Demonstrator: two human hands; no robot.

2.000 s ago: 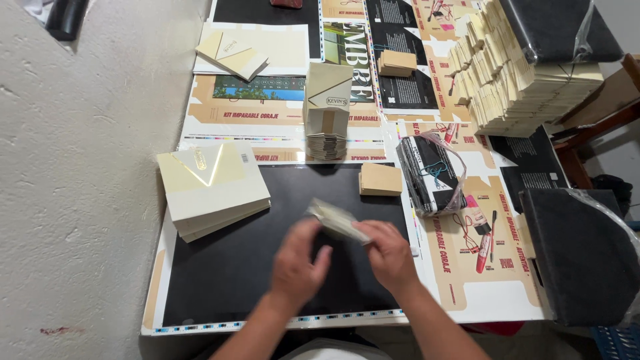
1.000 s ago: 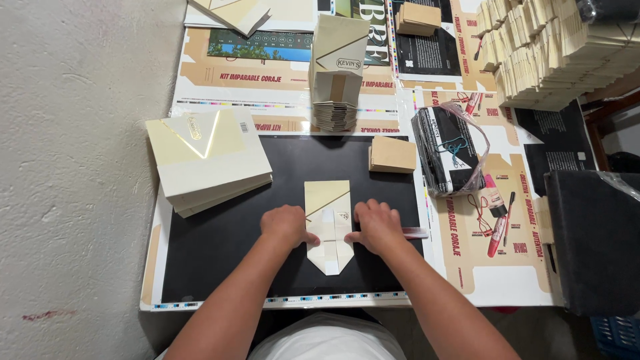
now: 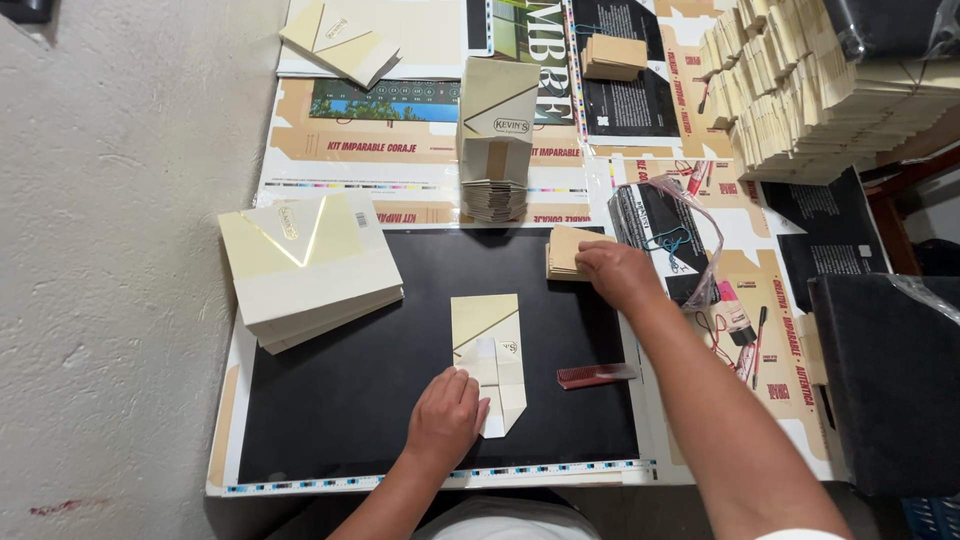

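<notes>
A flat cream paper bag (image 3: pixel 487 322) with a folded lower end lies on the black work surface (image 3: pixel 337 397). My left hand (image 3: pixel 448 412) rests on its lower left part, fingers on the folded flap. My right hand (image 3: pixel 619 271) is at the small stack of tan cardboard pieces (image 3: pixel 571 244), its fingertips on the stack's right side; whether a piece is gripped cannot be told. A dark red comb (image 3: pixel 592 376) lies to the right of the bag. Beyond the bag stands a pile of folded bags (image 3: pixel 496 161). A stack of larger cream bags (image 3: pixel 322 277) lies at the left.
At the back right are bundled cream bags (image 3: pixel 810 112) and another tan cardboard stack (image 3: pixel 615 56). A plastic-wrapped black packet (image 3: pixel 660 240) lies right of my right hand. A black block (image 3: pixel 885 382) stands at the right edge. A rough wall (image 3: pixel 127 262) borders the left.
My right hand has moved from the bag to the tan cardboard stack, up and to the right. The bag, held between both hands two seconds ago, lies flat under my left hand.
</notes>
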